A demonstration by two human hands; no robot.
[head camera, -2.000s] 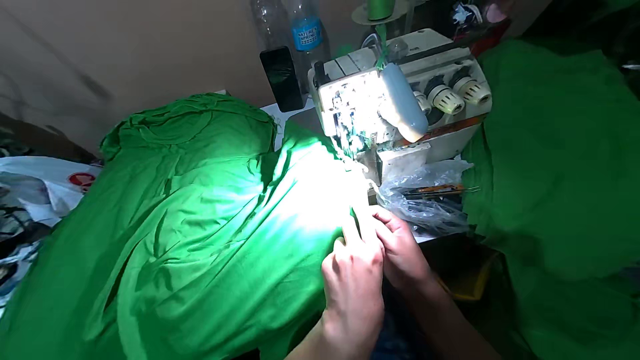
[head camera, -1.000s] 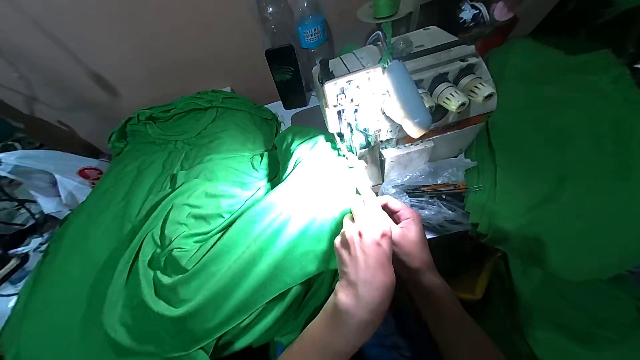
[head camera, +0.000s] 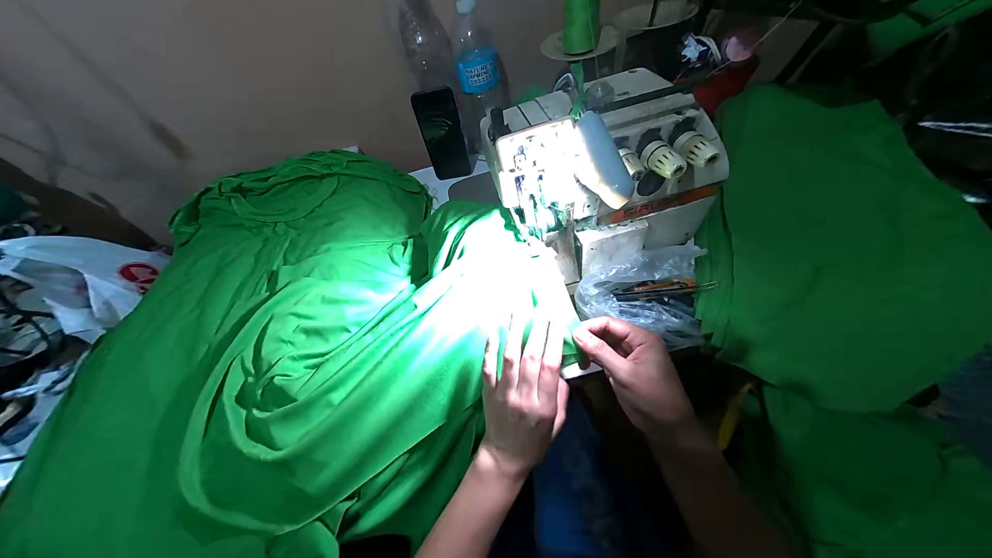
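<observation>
Green knit fabric [head camera: 372,341] lies in folds across the left and middle, its right end running up to the needle area of an overlock sewing machine [head camera: 659,108]. My left hand [head camera: 525,387] rests flat on the cloth below the machine, fingers spread and pointing toward the presser area. To its right, my right hand [head camera: 632,364] pinches the cloth's edge between thumb and forefinger. Strong lamp glare washes out the fabric and the needle area, so the stitching point is hidden. A cone of green thread [head camera: 581,27] stands behind the machine.
More green fabric pieces [head camera: 845,256] hang at the right. A clear plastic bag [head camera: 643,310] with tweezers-like tools lies beside the machine. Behind stand a smartphone [head camera: 442,133] and plastic bottles [head camera: 477,70]. A white plastic bag [head camera: 85,279] is at the far left.
My hands, close together before, are now apart. The left has flattened and spread its fingers on the cloth; the right has shifted to the fabric's right edge.
</observation>
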